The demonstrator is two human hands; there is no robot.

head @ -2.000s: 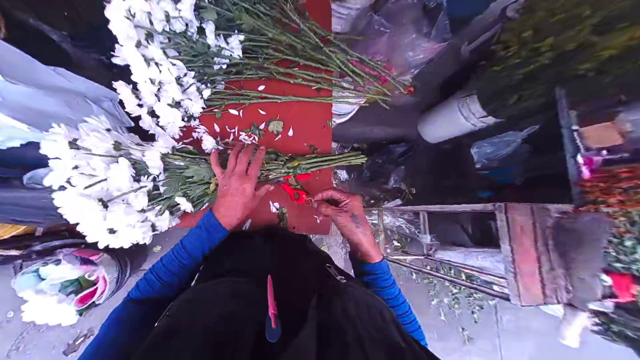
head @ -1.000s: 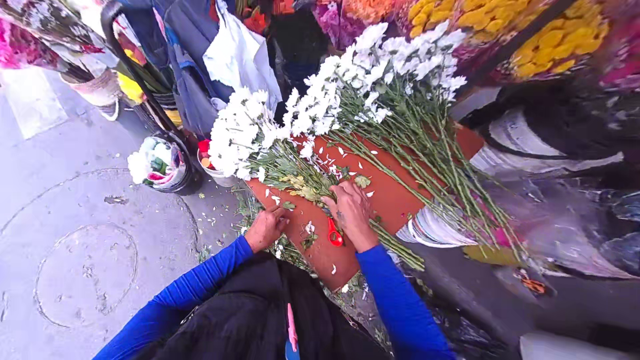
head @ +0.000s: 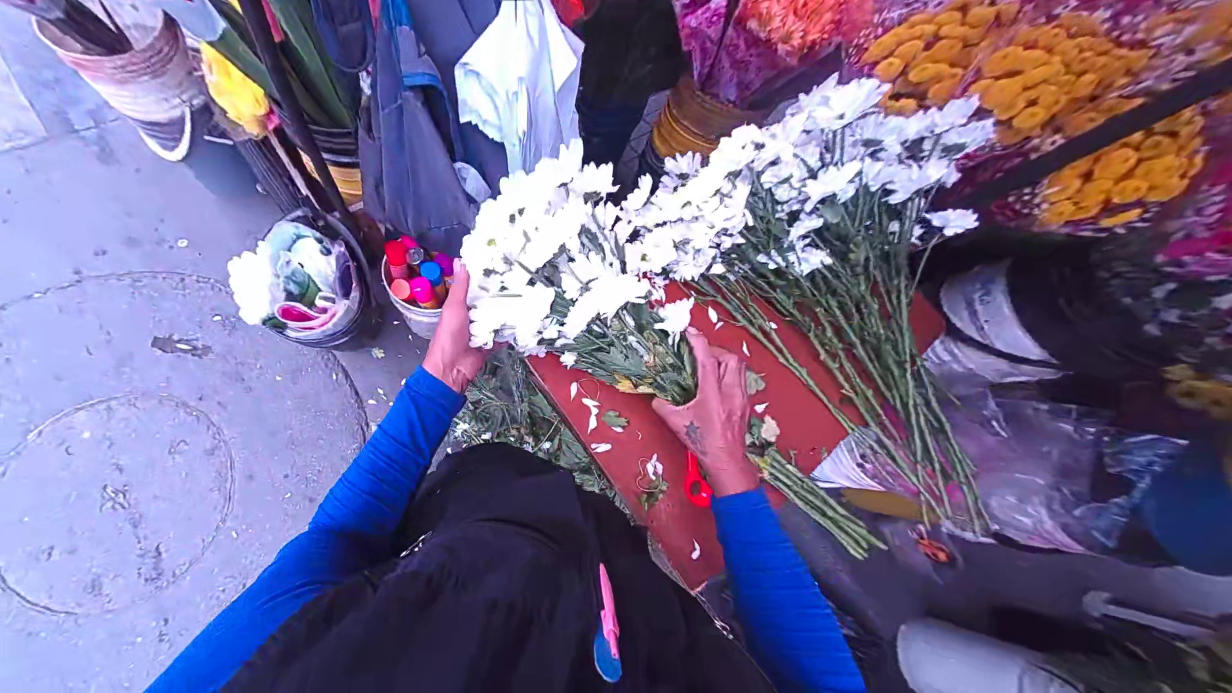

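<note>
A bunch of white chrysanthemums point(head: 549, 255) lies over the near left part of a red board point(head: 626, 472). My right hand point(head: 717, 409) grips its leafy stems just below the blooms, and the cut stem ends point(head: 818, 505) stick out past my wrist. At the outer left side of the blooms is my left hand point(head: 456, 337), its fingers along the petals; whether it presses them is hard to tell. Red-handled scissors point(head: 697, 481) lie on the board beside my right wrist, partly hidden. A second pile of long-stemmed white chrysanthemums point(head: 847, 260) rests across the board's far right.
Left of the board stand a small bucket of coloured spray cans or bottles point(head: 420, 308) and a bin with white flowers and wrapping point(head: 327, 332). Cut leaves point(head: 520, 414) lie beneath the board's left edge. Yellow flowers point(head: 1059, 77) are behind, and clear plastic point(head: 1049, 452) is at right.
My left hand has moved from the stems near the board's edge to the side of the blooms. My right hand has closed around the stems nearer the flower heads. The view has turned strongly.
</note>
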